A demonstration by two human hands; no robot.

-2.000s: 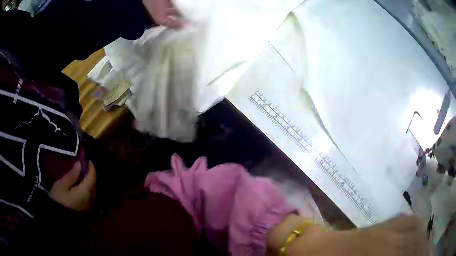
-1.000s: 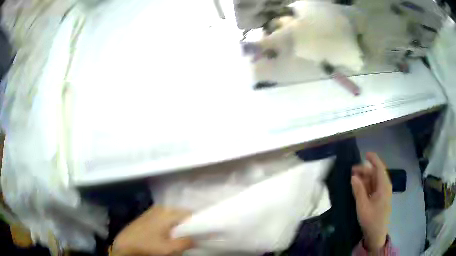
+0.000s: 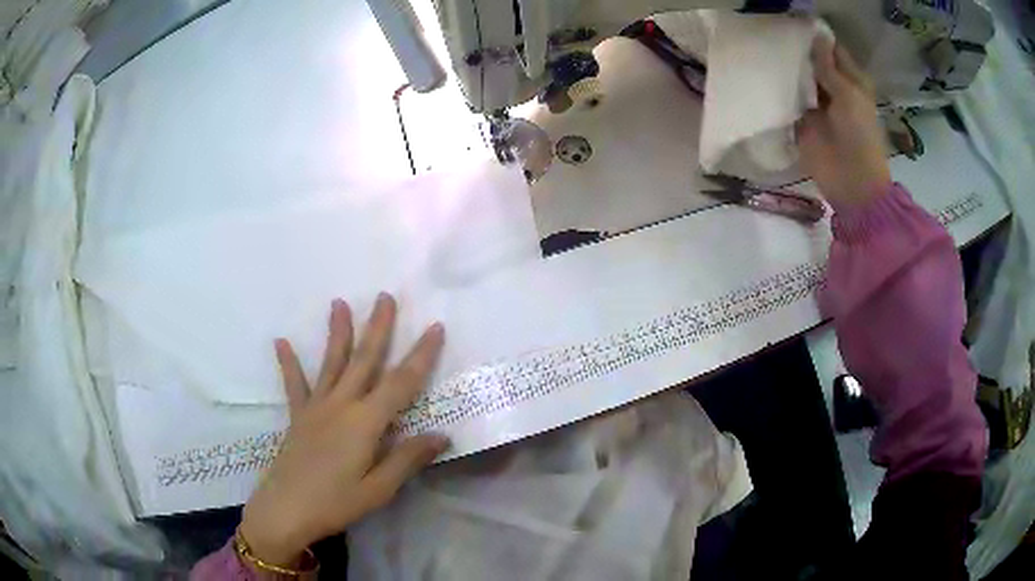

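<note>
My left hand (image 3: pixel 341 426) lies flat with fingers spread on the white table, its fingertips at a large white fabric piece (image 3: pixel 272 272). My right hand (image 3: pixel 846 131) grips the right side of a small white fabric piece (image 3: pixel 755 97) on the machine bed, right of the needle. Thread snips (image 3: pixel 783 202) with a pink handle lie just below that piece, blades pointing left. The presser foot and needle (image 3: pixel 499 136) are under the sewing machine head (image 3: pixel 488 51). More white cloth (image 3: pixel 545 499) hangs over my lap below the table edge.
Black-handled scissors (image 3: pixel 670 51) lie behind the needle area, partly beside the small fabric. Printed ruler markings (image 3: pixel 613 340) run along the table's front edge. White cloth heaps hang at the far left (image 3: pixel 40 318) and far right (image 3: pixel 1010 284).
My left hand has let go of the white cloth at my lap and come onto the table. My right hand has moved up from below the table edge and taken hold of the small fabric piece.
</note>
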